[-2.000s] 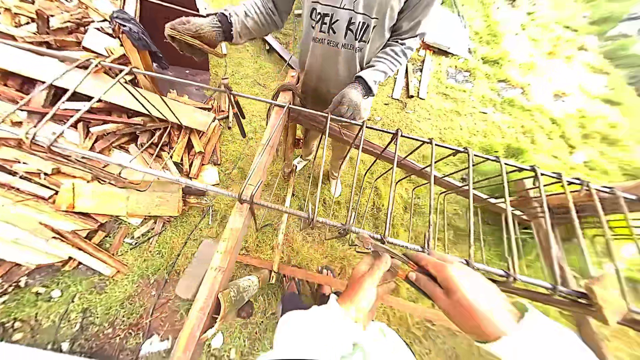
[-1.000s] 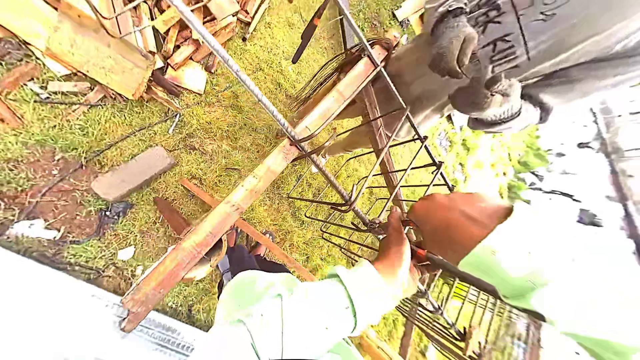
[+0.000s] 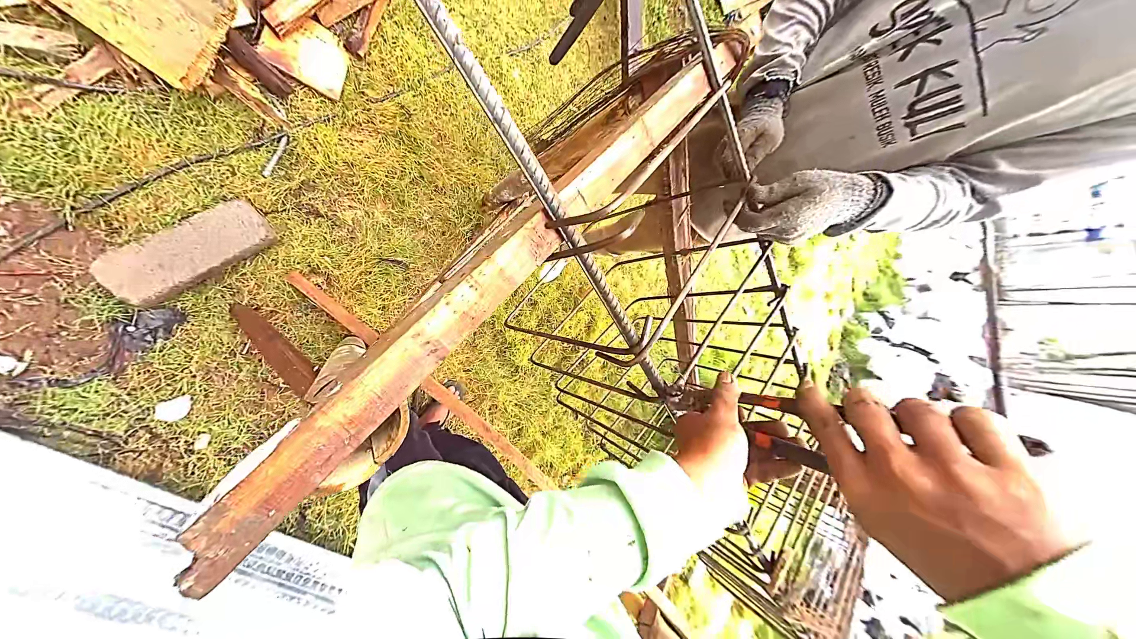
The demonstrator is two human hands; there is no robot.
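My left hand (image 3: 714, 435) is at a joint of the rebar cage (image 3: 657, 355), its thumb raised beside the jaws of pincers (image 3: 692, 399); its curled fingers are partly hidden, and what they grip cannot be told. My right hand (image 3: 923, 479) lies over the orange and black pincer handles, fingers curled across them. A ribbed steel bar (image 3: 506, 115) runs down from the top to the jaws. Bent wire stirrups (image 3: 568, 342) stand along the cage, some around the bar near a wooden beam (image 3: 444, 328).
Across the cage, a co-worker's gloved hands (image 3: 803, 204) touch another bar at a stirrup. A brick-like block (image 3: 182, 253) lies on the grass, with scrap wood (image 3: 151, 35) at the upper left. A thin wooden strip (image 3: 479, 426) crosses the ground below the beam.
The view has turned and moved strongly. The co-worker's gloved hands, apart from the bar one second ago, are now at it. My right hand has more widely spread fingers over the handles.
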